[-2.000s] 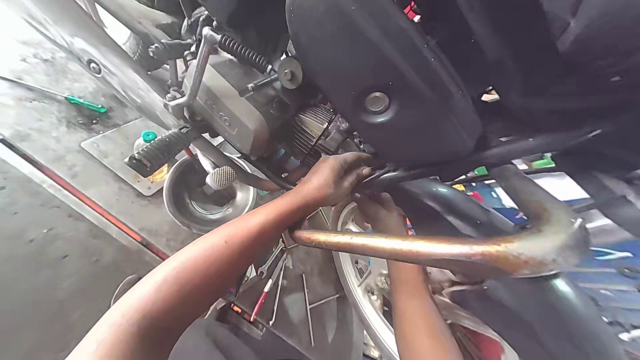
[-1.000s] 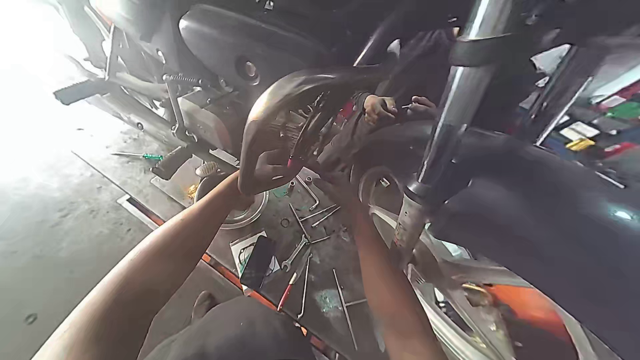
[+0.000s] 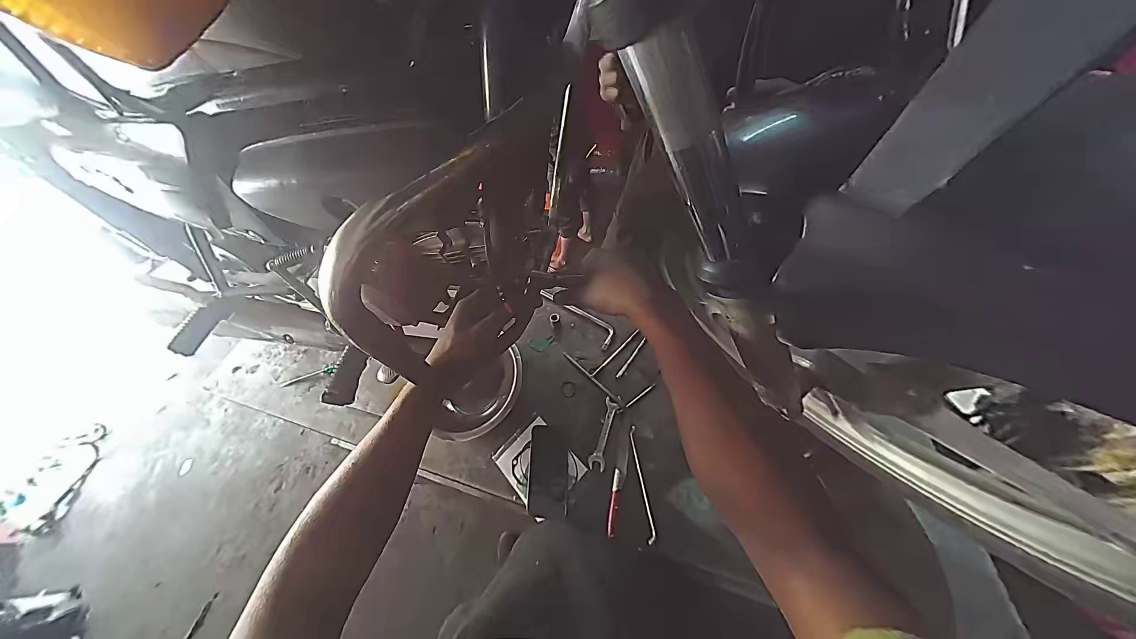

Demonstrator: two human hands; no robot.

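Observation:
My left hand (image 3: 475, 328) reaches in at the motorcycle's engine (image 3: 435, 257), inside the loop of the tubular crash guard (image 3: 342, 257); its fingertips are lost in shadow among the parts. Across from it, my right hand (image 3: 612, 288) is blurred and curled around what may be a dark tool or part that points toward the engine. Whether its fingers are fully closed on it is unclear. The chrome fork tube (image 3: 679, 133) rises just beyond my right hand. Below both hands, a round metal pan (image 3: 497, 399) rests on the floor.
On the floor lie an open-end wrench (image 3: 605, 435), a red-handled screwdriver (image 3: 615, 501), several metal rods and hex keys, and a dark phone (image 3: 548, 470) on a paper packet. The spoked front wheel's rim (image 3: 941, 470) is at the right. Another person's hand (image 3: 612, 80) shows behind the fork.
The view has swung toward the motorcycle's front. My right hand now stands apart from my left; two seconds ago they were close together beside the engine.

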